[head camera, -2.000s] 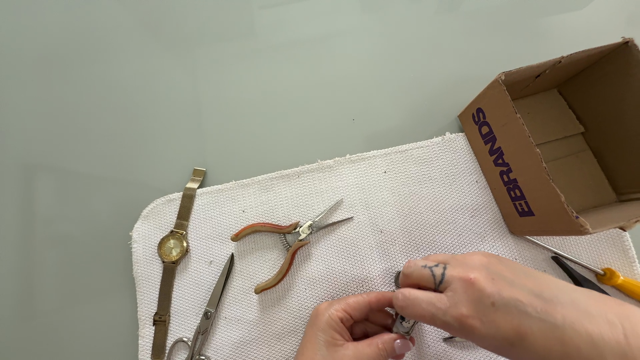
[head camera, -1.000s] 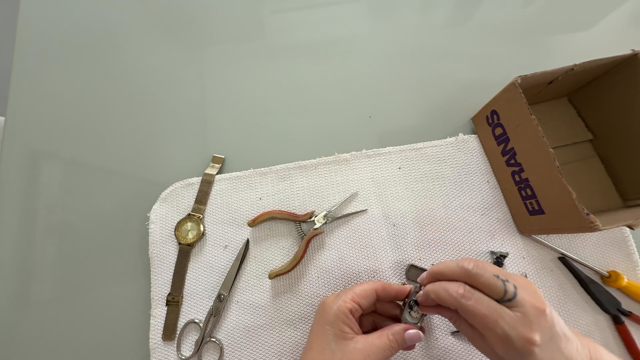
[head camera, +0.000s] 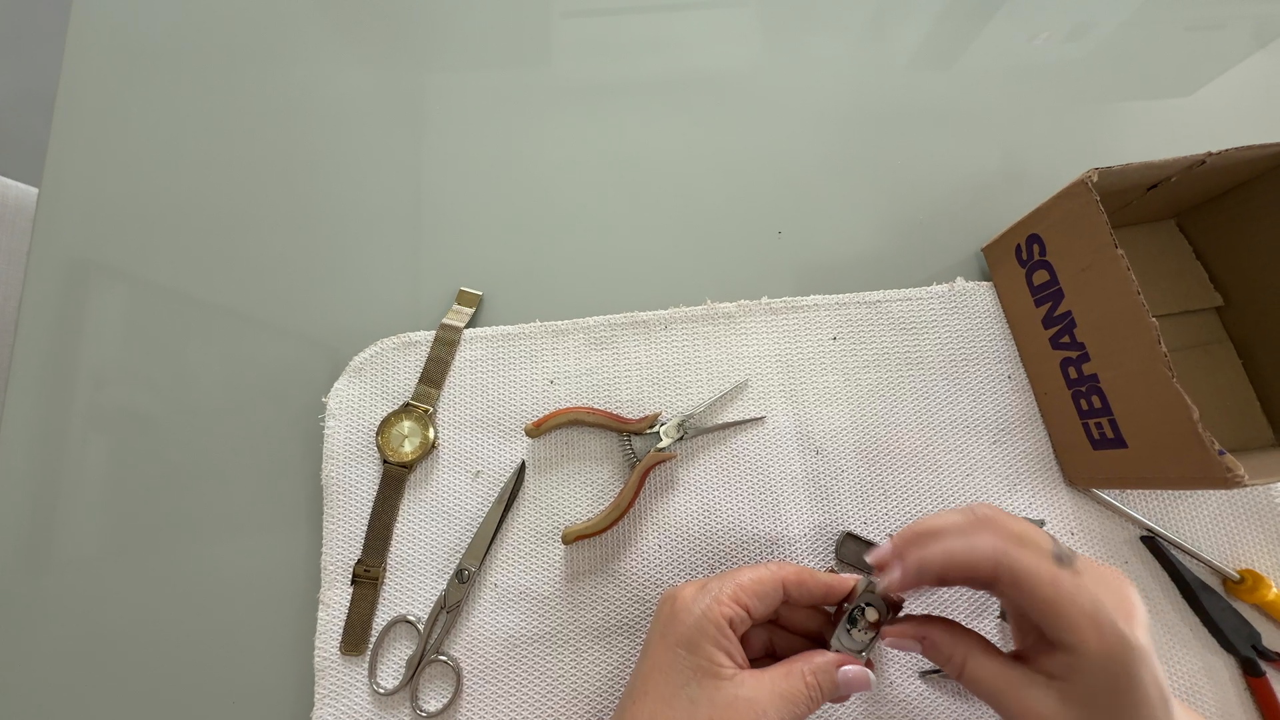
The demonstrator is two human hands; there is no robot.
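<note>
My left hand grips a small metal watch case with its inner movement showing, between thumb and fingers. Over the case's right side is my right hand, slightly blurred, its thumb and index finger apart at the case; whether it holds a tiny part cannot be seen. A small flat metal piece shows just above the case, by the right fingertips. Partly hidden by the right hand, a thin metal tool or part lies on the white cloth.
On the white textured cloth lie spring-handled needle-nose pliers, metal scissors and a gold mesh-band wristwatch. At right are a cardboard box, a yellow-handled screwdriver and black-jawed, red-handled pliers.
My right fingers have spread from their closer hold at the watch case, whose inside now shows more plainly. My left hand keeps its grip. The view has shifted somewhat.
</note>
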